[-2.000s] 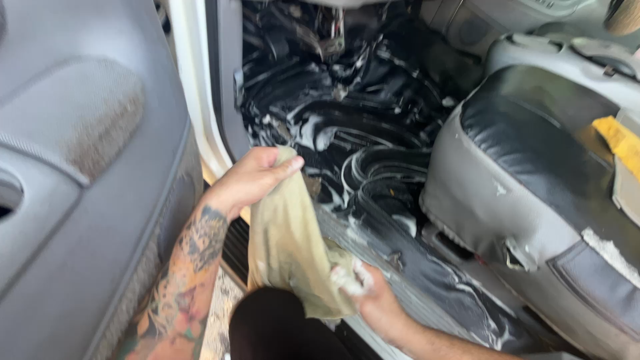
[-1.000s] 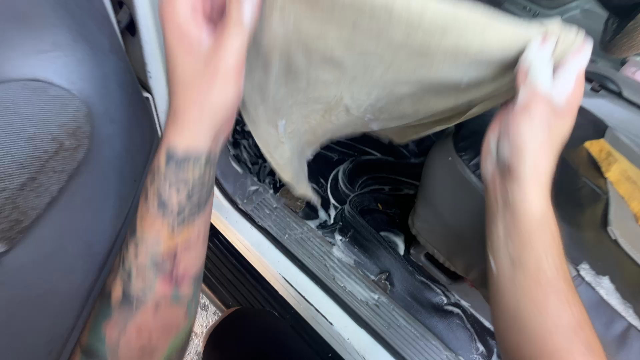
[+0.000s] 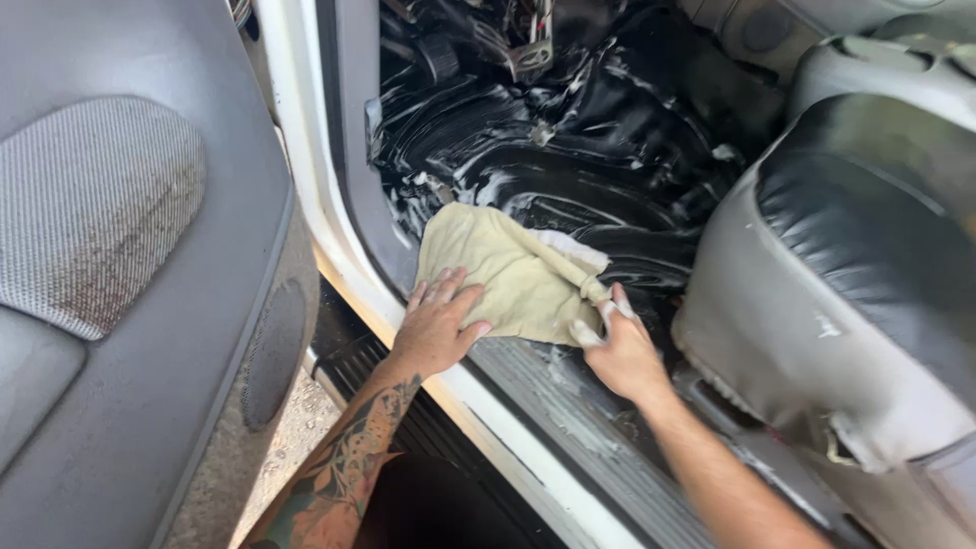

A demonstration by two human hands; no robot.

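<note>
A pale yellow-beige cloth lies spread on the foamy black vehicle floor, just inside the door sill. My left hand rests flat on its near left edge, fingers apart. At the cloth's right corner, my right hand pinches a bunched part between thumb and fingers; white foam coats those fingertips. A white patch, foam or cloth, shows along the far edge beside the rolled fold. The floor beneath the cloth is hidden.
The ribbed sill trim carries smeared foam. A worn grey and black seat stands at the right. The door panel with a stained speaker grille fills the left. Pedals and a metal bracket are at the far end.
The cloth, held up and stretched between both hands a second ago, is now down on the floor. Both hands have lowered with it, and the left hand lies flat on top.
</note>
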